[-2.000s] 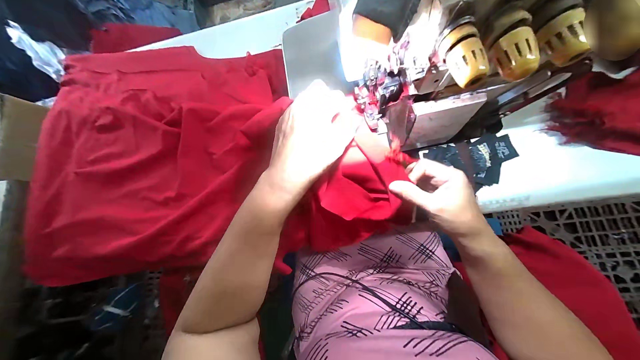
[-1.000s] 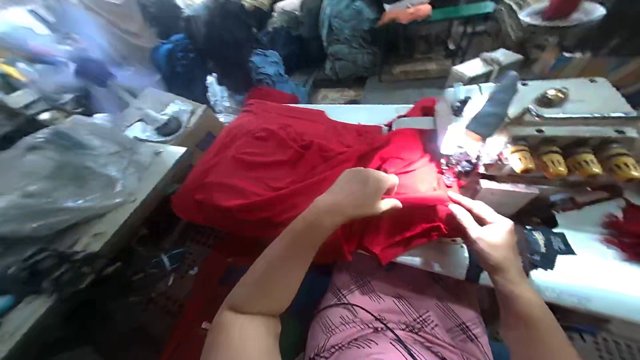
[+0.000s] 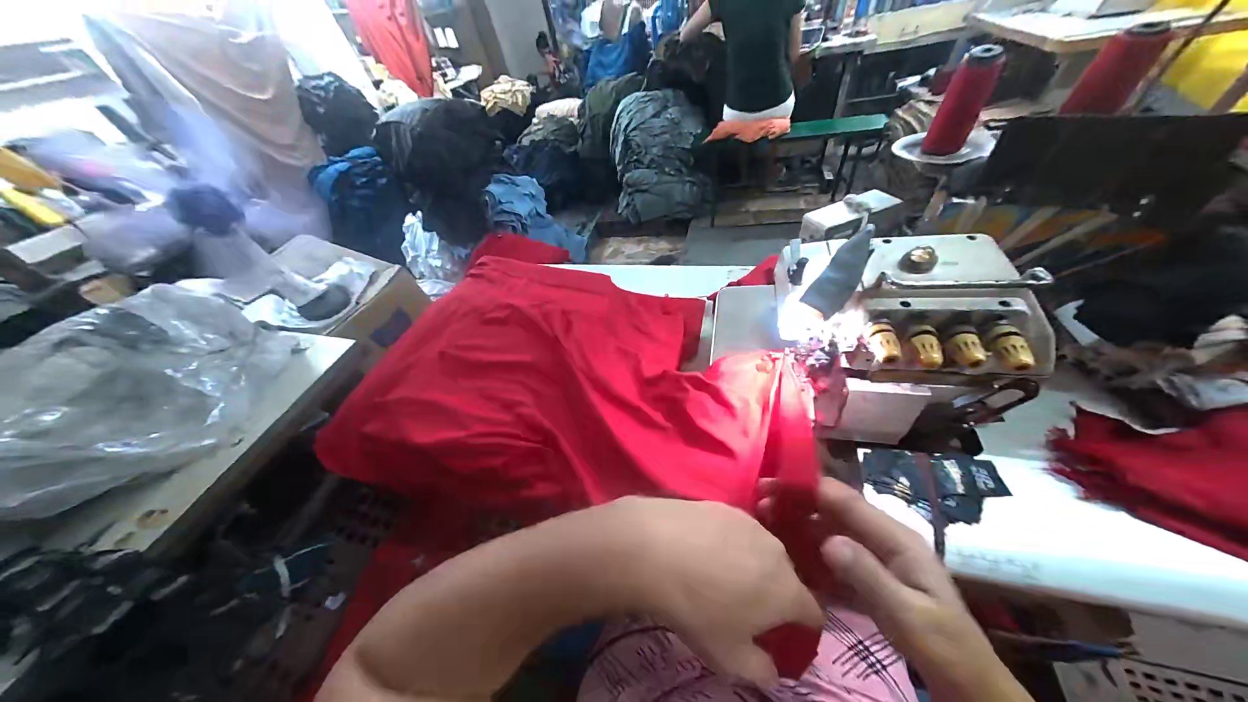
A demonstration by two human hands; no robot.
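Note:
A large piece of red fabric (image 3: 546,390) spreads over the machine table, with one edge at the lit needle area of an overlock sewing machine (image 3: 916,322). My left hand (image 3: 712,575) grips a folded part of this fabric near my lap, its wrist bent. On the fabric's right edge, my right hand (image 3: 877,565) pinches a strip between thumb and fingers, just below the machine's needle area. The two hands are close together, the strip running between them. The presser foot and needle are lost in glare.
Dark labels (image 3: 936,487) lie on the white table right of my hands, with red scraps (image 3: 1160,468) beyond. At left are a clear plastic bag (image 3: 127,390) and a cardboard box (image 3: 385,312). Red thread cones (image 3: 963,102) stand behind the machine. Garment piles and a person (image 3: 760,58) are farther back.
My left hand has moved from on top of the red fabric down to its near edge by my lap. The view has lifted and swung toward the room.

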